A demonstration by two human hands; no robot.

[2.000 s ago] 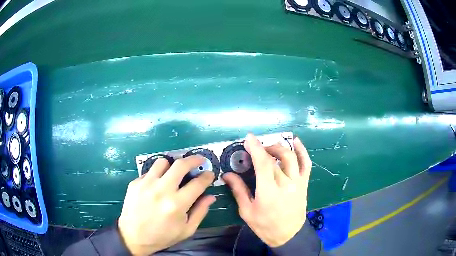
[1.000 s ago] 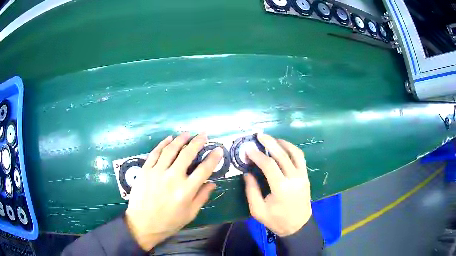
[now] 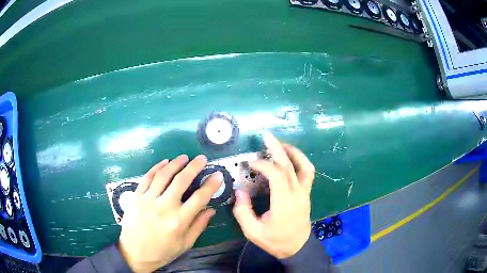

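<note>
A flat silver fixture plate (image 3: 243, 181) lies on the green bench below the middle. A black-ringed speaker (image 3: 127, 200) shows at its left end, partly covered, and another speaker (image 3: 227, 178) sits near its middle. The right part shows bare metal with small holes. My left hand (image 3: 171, 208) lies over the plate, index fingertip on the middle speaker, holding the plate. My right hand (image 3: 277, 197) is at the bare part, fingers apart and holding nothing visible. A loose speaker (image 3: 219, 130), slightly blurred, is on the bench beyond the plate, touched by neither hand.
A blue tray (image 3: 21, 176) of round parts is at the left edge. Loaded plates (image 3: 364, 10) form a row at the upper right, beside a dark bar (image 3: 387, 33) and the white machine (image 3: 470, 88). A blue bin (image 3: 355, 234) with black parts is below the bench edge.
The speaker under my right hand has left the plate's right part, baring its metal. A loose speaker now appears beyond the plate. The plate and my left hand have moved slightly left and down in view.
</note>
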